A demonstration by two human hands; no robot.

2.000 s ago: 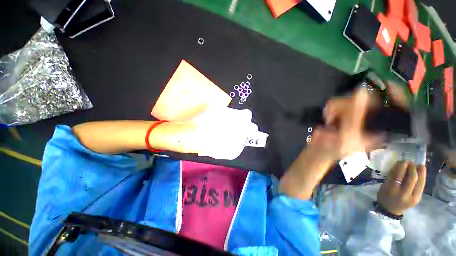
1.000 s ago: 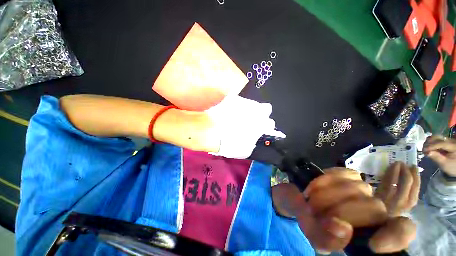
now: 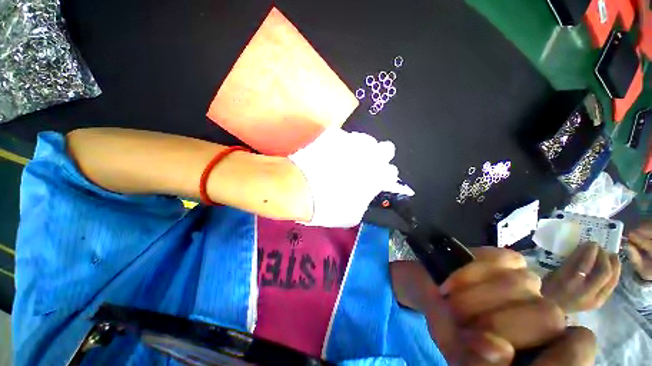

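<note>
My left hand (image 3: 347,175), in a white glove, holds a small dark metal bracket (image 3: 387,209) with a round hole; its far side is hidden by the glove. My bare right hand (image 3: 500,304) grips a thick black electric screwdriver (image 3: 445,254). Its narrow tip points at the bracket; whether it touches a screw cannot be told. A loose pile of small rings (image 3: 381,87) lies right of the orange foam sheet (image 3: 282,86). Another ring pile (image 3: 486,179) lies further right on the black mat (image 3: 457,93).
A clear bag of hardware (image 3: 39,61) is at upper left. Dark parts bins (image 3: 565,136) hold shiny hardware at right. A neighbour's hand (image 3: 588,275) holds a white plate (image 3: 597,230) beside another plate (image 3: 517,224). A green belt (image 3: 515,36) carries black housings (image 3: 616,64) and orange sheets.
From two seconds ago, my right hand moved from the bins area down to the bracket with the screwdriver. In the last second both hands stay nearly still; the view shifts slightly.
</note>
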